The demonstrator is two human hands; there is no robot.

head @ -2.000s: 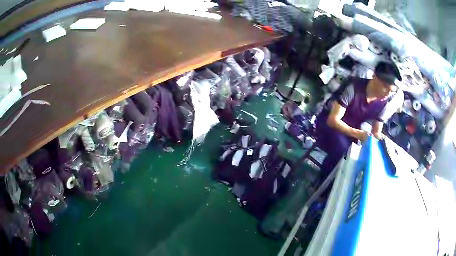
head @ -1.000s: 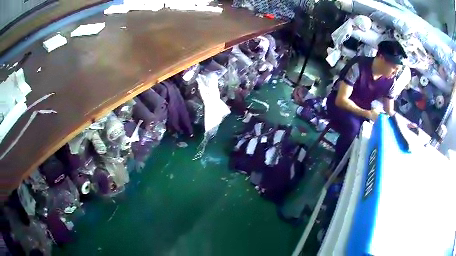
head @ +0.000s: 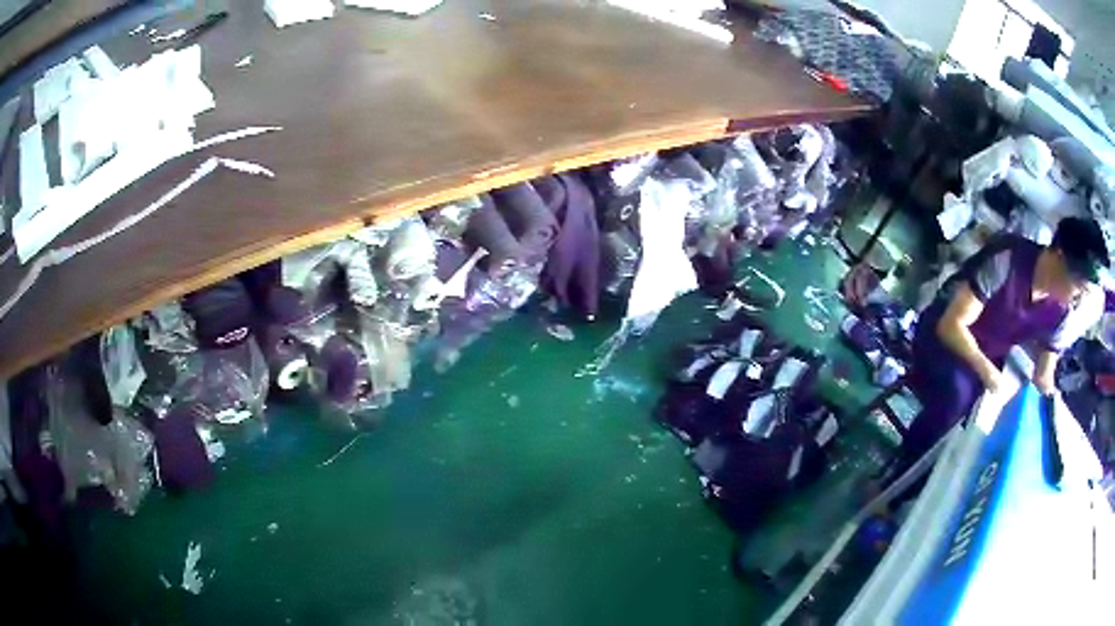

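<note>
Neither of my hands is in the picture. The fusing machine [head: 978, 514] stands at the lower right, its white cover with a blue edge and dark lettering cut off by the frame. Another person [head: 997, 312] in a dark purple top and dark cap leans over its far end, both hands low at the cover's edge. What those hands hold is too small to tell.
A long brown table [head: 404, 110] crosses the upper left, with white sheets [head: 116, 116] on it. Wrapped fabric rolls [head: 489, 232] lie beneath. Dark tied bundles [head: 752, 410] lie on the green floor [head: 489, 489]. More rolls [head: 1021, 171] are piled at the back right.
The view has turned left, so the machine and person sit further right and more of the table's white sheets shows. The person stays bent at the machine's far end.
</note>
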